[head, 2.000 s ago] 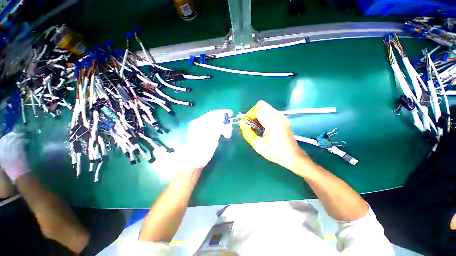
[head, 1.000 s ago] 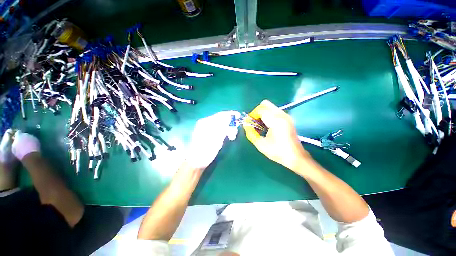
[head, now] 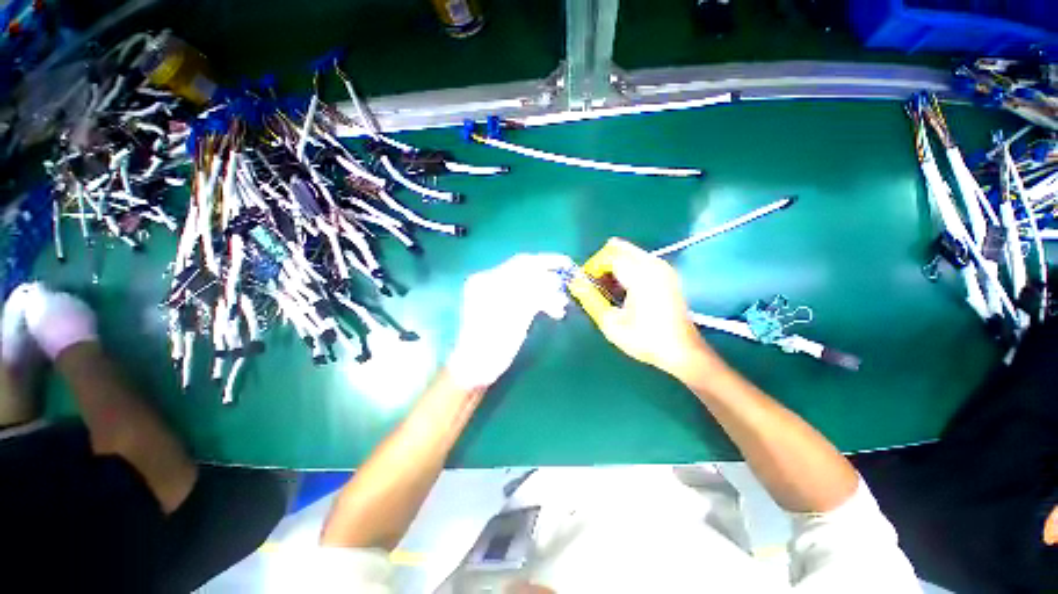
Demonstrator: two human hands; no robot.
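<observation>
My left hand (head: pixel 507 316), in a white glove, holds a small blue connector housing (head: pixel 567 277) between its fingertips at the centre. My right hand (head: pixel 644 311), with yellow finger coverings, pinches thin coloured wires right beside the connector. The fingers partly hide the wire ends. A thin white cable (head: pixel 725 227) with a dark tip runs out behind my right hand to the upper right. A thicker white cable branch (head: pixel 725 326) runs out beside my right wrist. A blue-grey binder clip (head: pixel 775 318) sits on it.
A large harness pile (head: pixel 290 232) lies at left, a smaller bundle (head: pixel 969 221) at right. Thin cables with blue connectors (head: pixel 592 164) lie near the metal rail (head: pixel 685 87) with its post (head: pixel 589 52). A blue bin (head: pixel 963 29) is at upper right. Another person's gloved hands (head: pixel 52 323) are at left.
The thin cable's free end has swung up from nearly level. The clipped branch's dark end has turned slightly. Both my hands stay close together at the connector. The neighbour's hands have come together.
</observation>
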